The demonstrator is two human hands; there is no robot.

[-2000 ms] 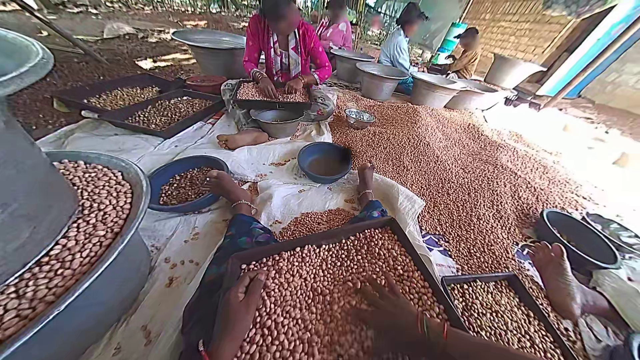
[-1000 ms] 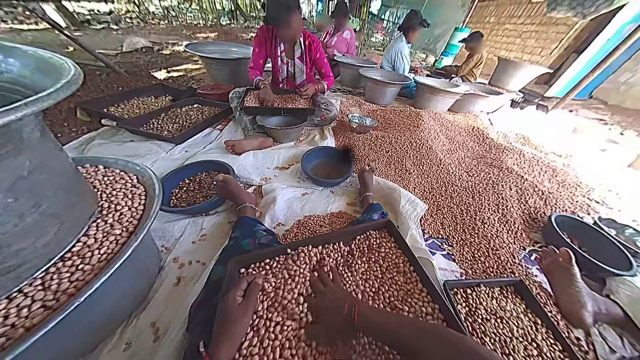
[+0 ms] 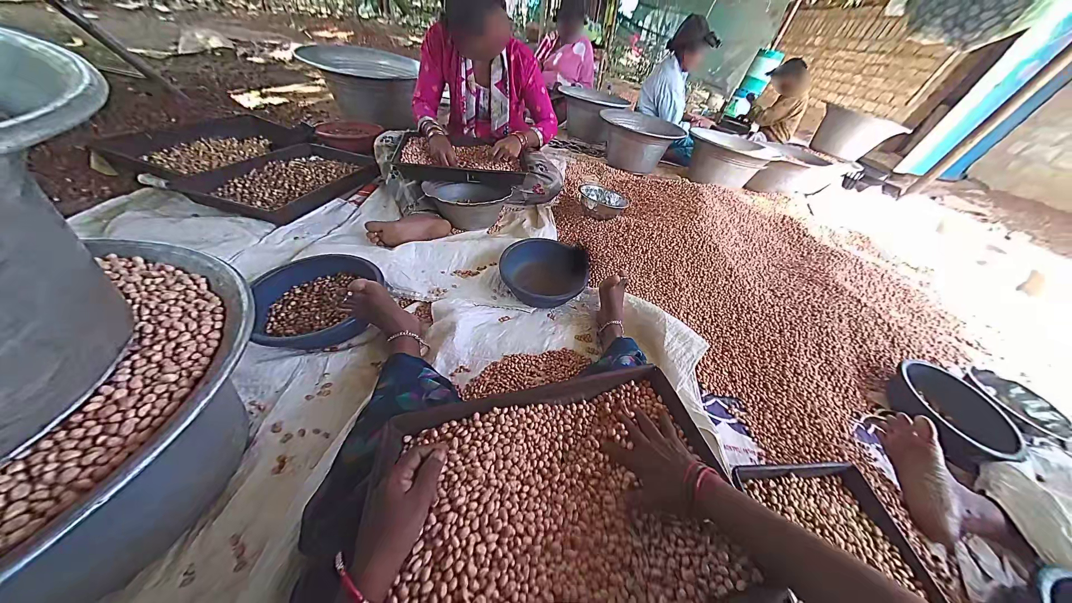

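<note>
A dark rectangular tray (image 3: 394, 435) filled with reddish-brown nuts or seeds (image 3: 519, 494) rests across my legs. My left hand (image 3: 406, 502) lies at the tray's left side with its fingers curled; whether anything is between them cannot be told. My right hand (image 3: 657, 465) is spread palm down on the nuts in the tray's right half, fingers apart. Under the tray's far edge lies a small heap of the same nuts (image 3: 528, 368), between my feet. To the right stands a second dark tray of paler nuts (image 3: 837, 511).
A large metal basin (image 3: 239, 335) of nuts stands at left, a blue bowl (image 3: 327, 339) and a darker bowl (image 3: 544, 272) ahead. A huge nut pile (image 3: 796, 285) spreads right. A person (image 3: 494, 92) works at another tray opposite; a bare foot (image 3: 921, 477) is at right.
My right hand has shifted right over the nuts since one second ago, when it lay nearer the tray's middle. My left hand stays at the left side.
</note>
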